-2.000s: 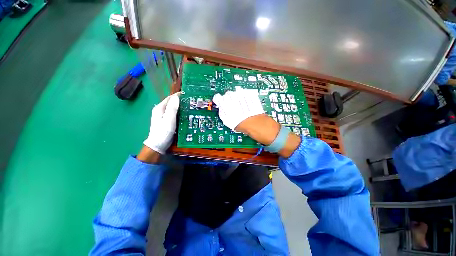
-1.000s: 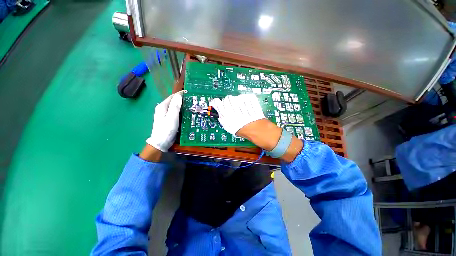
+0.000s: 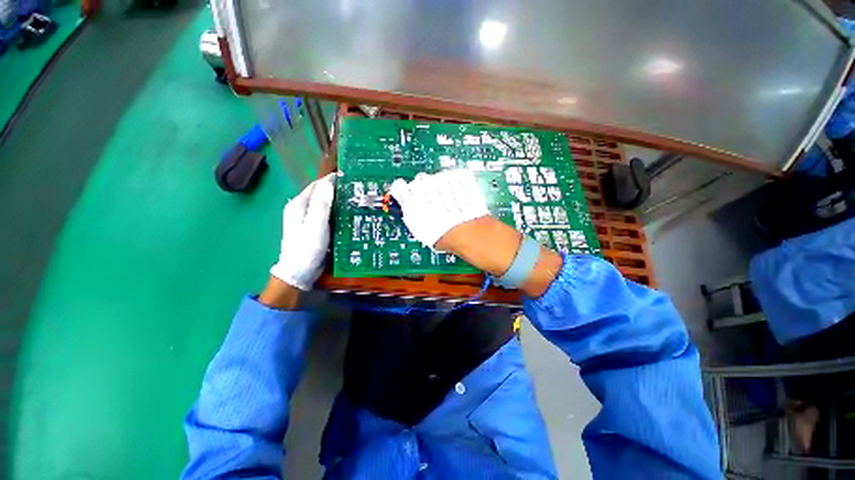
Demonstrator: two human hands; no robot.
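Observation:
A large green printed circuit board (image 3: 375, 255) with silvery solder pads lies on an orange-brown slotted grate (image 3: 623, 246). My right hand (image 3: 439, 206), in a white glove, is over the board's middle, closed around small cutters (image 3: 386, 202). Only their orange-red part and metal jaws show, pointing left at the board's left part; the rest is hidden by the glove. My left hand (image 3: 307, 232), also in a white glove, is at the board's left edge, fingers along the edge; its grip is partly hidden. A blue-grey strap is on my right wrist.
A greyish translucent panel (image 3: 525, 66) with a red-brown edge hangs above the grate's far side. A black block (image 3: 241, 169) with a blue tool (image 3: 255, 138) lies on the green surface at left. Another black block (image 3: 626, 184) is at the grate's right. A person's blue clothing (image 3: 808, 286) shows at right.
The view shifts slightly. The cutters stay over the board's left part, with small shifts of my right hand. My left hand remains at the left edge.

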